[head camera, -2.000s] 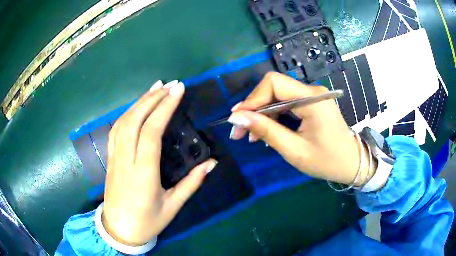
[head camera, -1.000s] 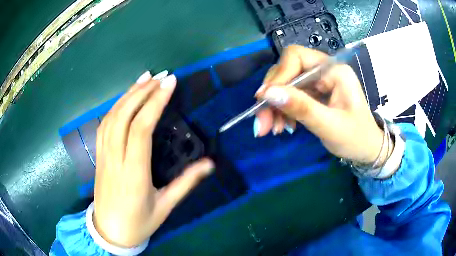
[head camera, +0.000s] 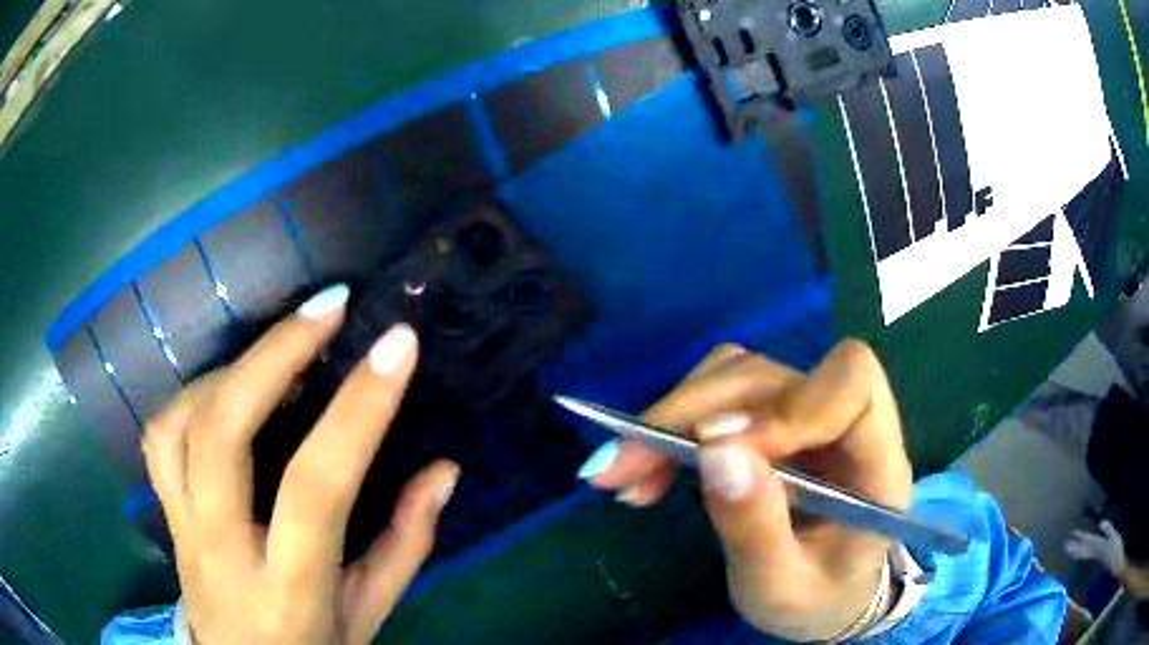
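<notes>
A black camera housing (head camera: 485, 296) with round lens openings lies on the blue-edged adhesive sheet (head camera: 668, 214). My left hand (head camera: 296, 479) lies over the housing's left part, fingers spread, fingertips at its near-left side; whether it grips the part is hard to tell. My right hand (head camera: 781, 504) holds silver tweezers (head camera: 832, 504) like a pen, the tip pointing left just below and right of the housing. No piece is clearly visible at the tip. The dark area under my left hand is too dark to make out.
Another black housing (head camera: 806, 57) lies at the top, over the sheet's far right corner. A white liner sheet (head camera: 1033, 114) with black strips lies at the right, with a smaller striped piece below it. A pale strip crosses the top left corner. Another person's hand (head camera: 1100, 546) shows at the right edge.
The tweezers have come down and now point up-left. The view has shifted closer to the sheet. My left hand has moved down-left off the housing, so more of its lens openings show.
</notes>
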